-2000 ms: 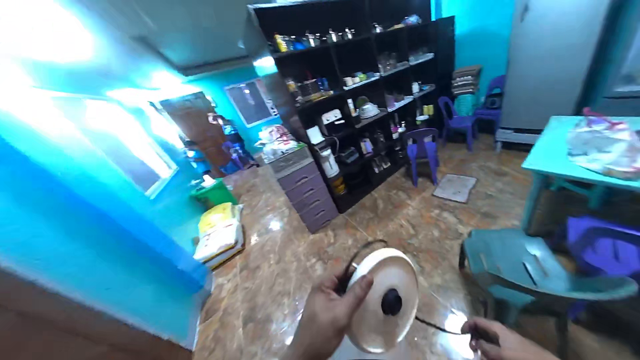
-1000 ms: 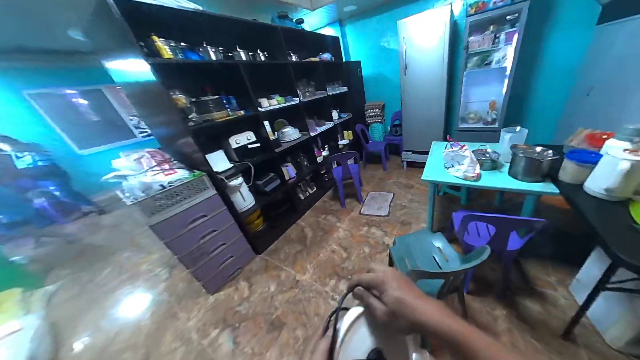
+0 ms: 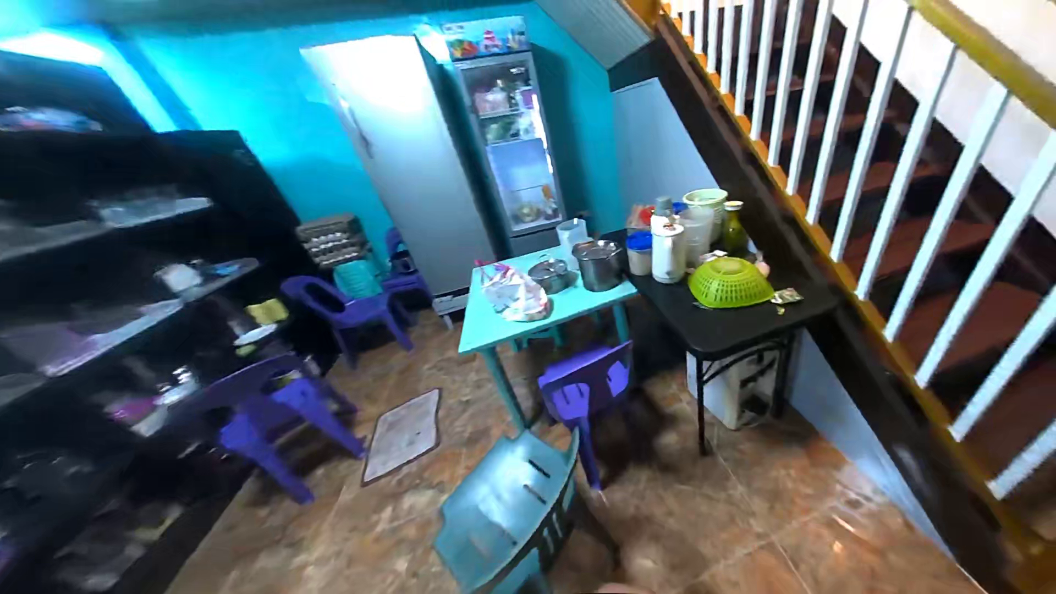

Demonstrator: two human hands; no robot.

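Observation:
Neither of my hands shows clearly in the current head view; only a small blurred sliver of skin touches the bottom edge, and I cannot tell which hand it is. The round white object with a black knob and a dark cord, held in the earlier frames, is out of sight. Closest below me stands a teal plastic chair (image 3: 511, 503). Beyond it, a turquoise table (image 3: 470, 326) bears a plastic bag (image 3: 516, 293), a lidded metal pot (image 3: 600, 266) and a smaller metal pot (image 3: 551, 275).
A black table (image 3: 726, 326) holds a green basket (image 3: 729, 283) and a white thermos (image 3: 668, 254). Purple chairs (image 3: 586, 384) stand about. Dark shelves (image 3: 49, 313) line the left, a refrigerator (image 3: 412, 165) the back, a staircase railing (image 3: 874, 173) the right. A mat (image 3: 403, 436) lies on the floor.
The view has swung far to the right, bringing the staircase in. My hands, seen earlier around the white round object and its dark cord, have dropped out of view except for a sliver.

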